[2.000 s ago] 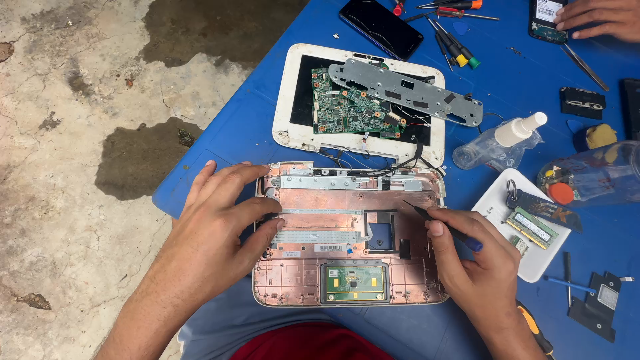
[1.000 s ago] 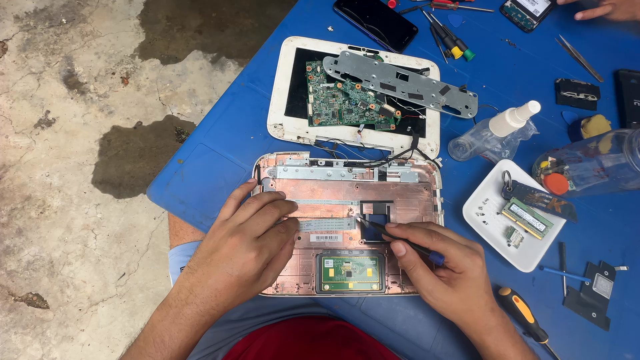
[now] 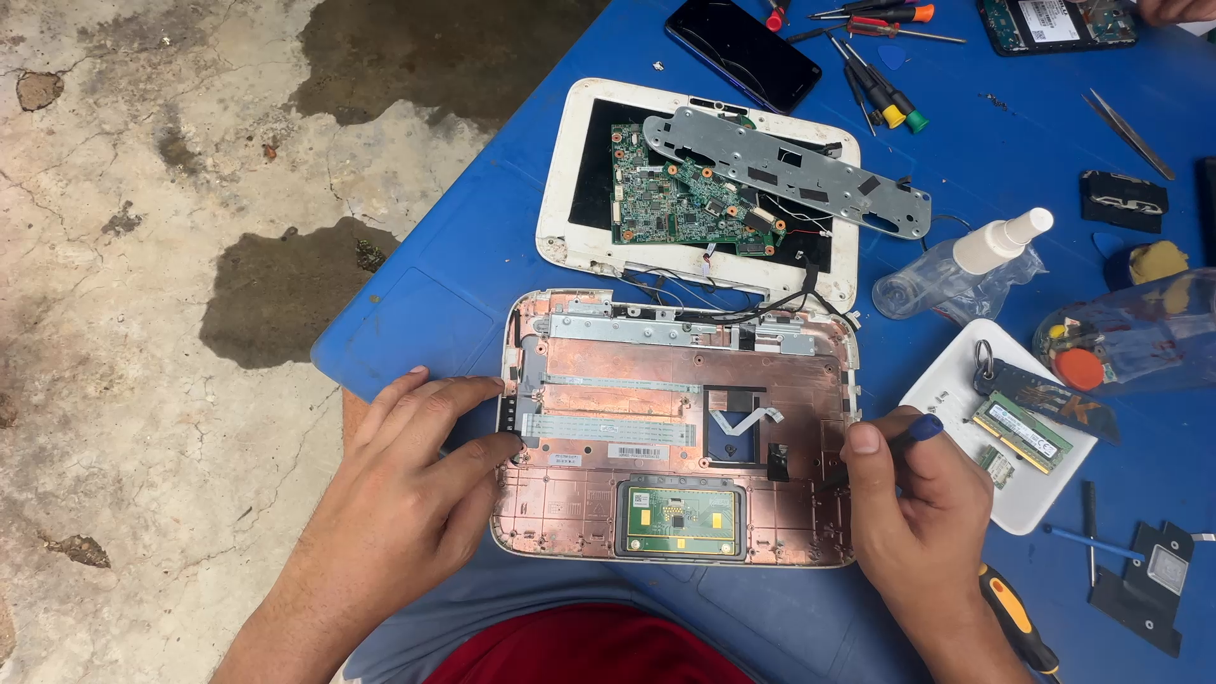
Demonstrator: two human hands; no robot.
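A laptop's palm-rest cover [image 3: 617, 361], copper-coloured inside, lies on the blue table before me. My left hand [image 3: 427, 465] touches its left edge with the fingertips. At its right edge, my right hand [image 3: 917, 475] holds a slim tool with a blue end [image 3: 923, 427]; its tip points down-left over the cover. A green touchpad board [image 3: 679, 521] sits at the cover's lower middle. Flat ribbon cables [image 3: 608, 429] run across the left half, and a bent white ribbon [image 3: 750, 420] lies over the square opening. Behind stands the white-framed screen [image 3: 570, 190], bearing a green circuit board [image 3: 655, 204] and a metal bracket [image 3: 788, 166].
To the right are a white tray [image 3: 1021, 508] with a memory module [image 3: 1023, 432], a spray bottle [image 3: 921, 280], a plastic jar [image 3: 1140, 332] and a yellow-black screwdriver [image 3: 1012, 608]. Farther back lie a phone [image 3: 741, 52], screwdrivers [image 3: 879, 90] and tweezers [image 3: 1130, 133]. Another person's hand [image 3: 1173, 9] is at top right.
My right hand has moved from the square opening to the cover's right edge with the tool. My left hand has moved left off the ribbon cables. The bent ribbon now shows over the opening.
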